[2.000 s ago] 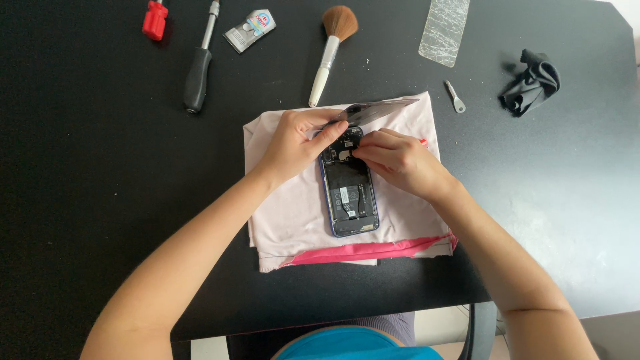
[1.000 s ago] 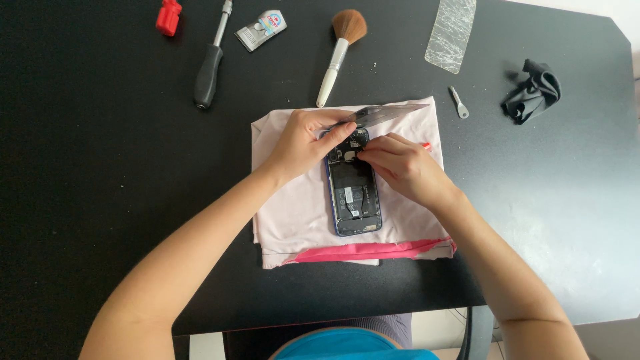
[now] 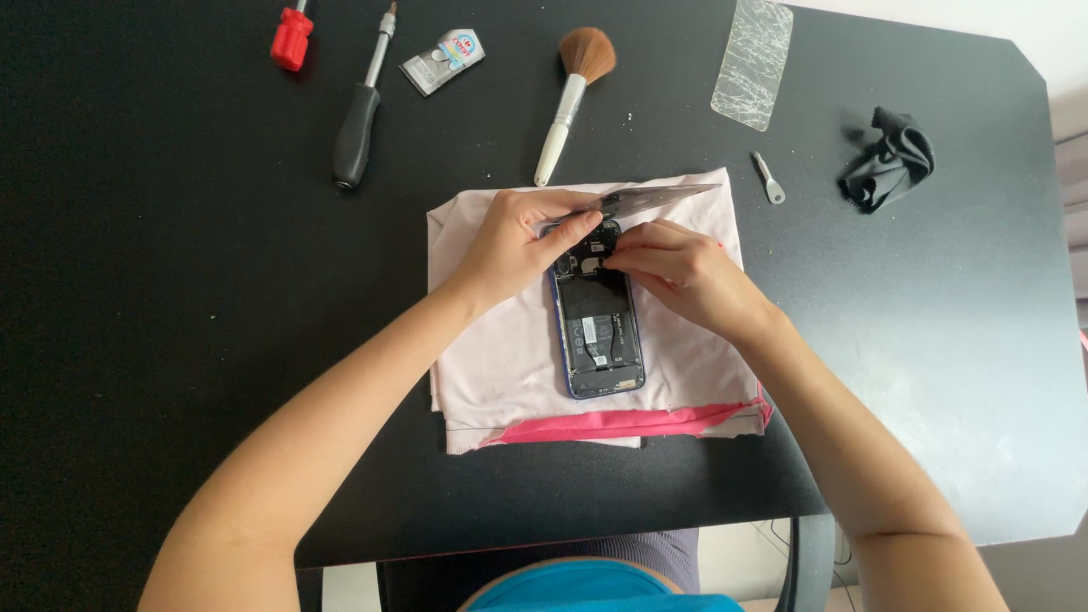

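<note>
An opened smartphone (image 3: 598,331) lies on a folded pale pink cloth (image 3: 501,365), its battery and inner parts showing. Above its top end, my left hand (image 3: 531,234) grips a thin dark phone panel (image 3: 650,200) between thumb and fingers, holding it tilted up from the phone. My right hand (image 3: 680,263) has its fingertips pinched together at the right side of the phone's upper inner parts. Whether a small part sits between those fingertips cannot be seen.
Beyond the cloth lie a red-handled tool (image 3: 291,40), a black-handled screwdriver (image 3: 357,132), a small packet (image 3: 442,61), a brush (image 3: 565,110) and a scratched clear sheet (image 3: 753,64). Farther right are a SIM-eject-like small metal tool (image 3: 768,178) and a crumpled black cloth (image 3: 889,161).
</note>
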